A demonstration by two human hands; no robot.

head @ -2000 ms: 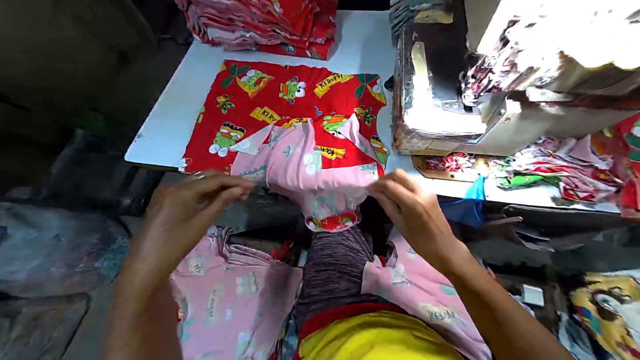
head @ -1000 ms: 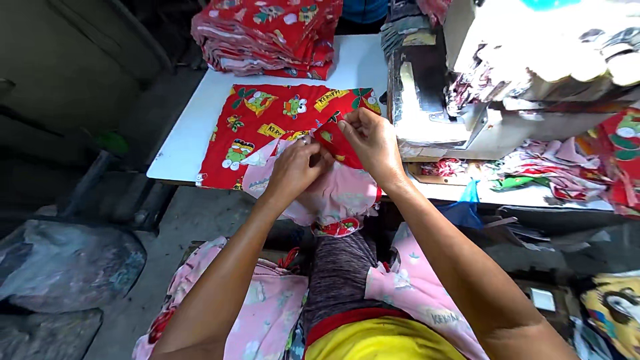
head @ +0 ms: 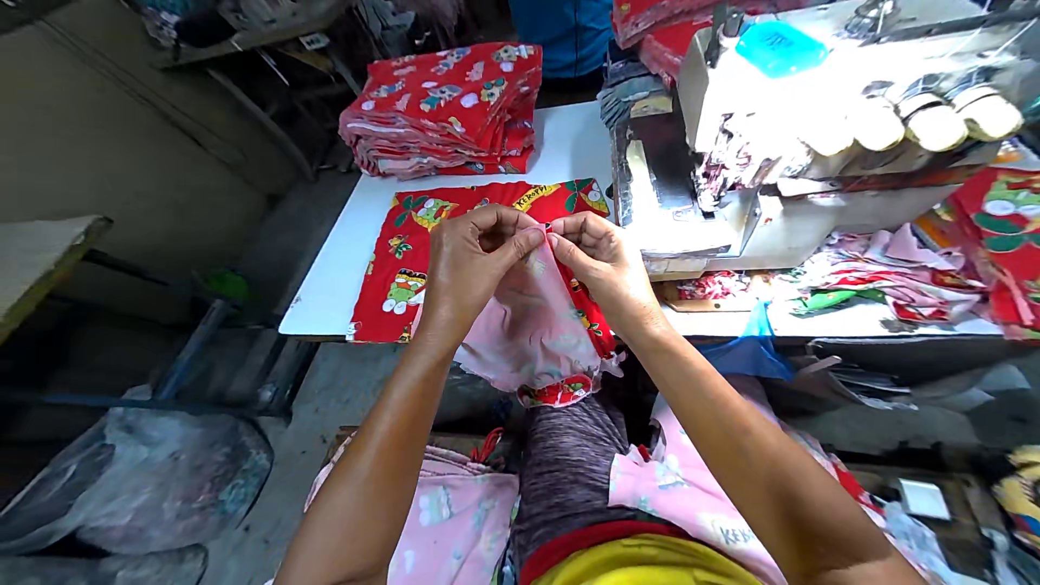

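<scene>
Both hands meet above the front part of a white sewing table, pinching together the top edges of a pink and a red printed fabric piece. My left hand grips the pink fabric between thumb and forefinger. Close against it, my right hand pinches the corner beside the red strip. The pink piece hangs from the fingers past the table edge, with a red printed band at its lower end. Under and behind the hands, a red printed fabric panel lies flat; the hands hide part of it.
A sewing machine with thread or tension parts stands at the right. A stack of folded red fabric sits at the table's back left. Fabric scraps lie at the right. Pink printed pieces rest beside my legs. A person in blue is behind the table.
Two seconds ago the hands were apart, holding the pink piece low and spread. They have come together, and now lift the joined edges over the table. The view has shifted.
</scene>
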